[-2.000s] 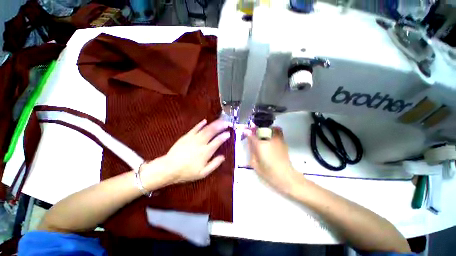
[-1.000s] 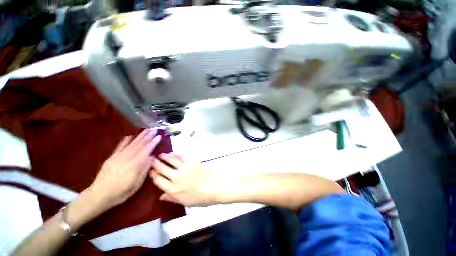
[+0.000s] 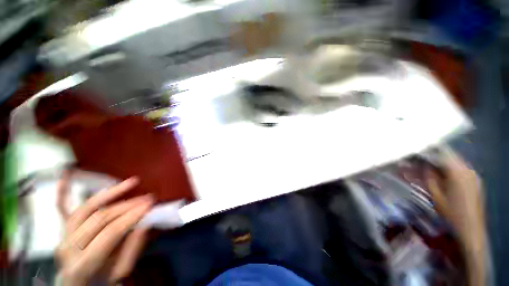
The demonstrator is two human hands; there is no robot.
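The frame is strongly blurred. The rust-brown garment panel [image 3: 131, 151] lies at the left of the white table, beside the machine's needle area. A pale interfacing piece [image 3: 166, 214] shows at its lower edge. My left hand [image 3: 100, 229] is at the panel's lower left corner, fingers spread, with no held thing visible; whether it touches the cloth is unclear. My right hand [image 3: 460, 190] is at the far right, beyond the table's front edge, at the bin of trims [image 3: 410, 246]. Its fingertips are blurred, so any hold is hidden.
The white sewing machine [image 3: 195, 33] spans the back of the table [image 3: 290, 162]. Black scissors [image 3: 270, 103] lie under its arm. A green strip [image 3: 10, 195] runs along the left edge. Brown cloth [image 3: 446, 72] shows beyond the table at the right.
The view has swung right and down. My right hand has left the cloth near the needle and moved right to the bin. My left hand has moved from the needle area to the panel's lower left.
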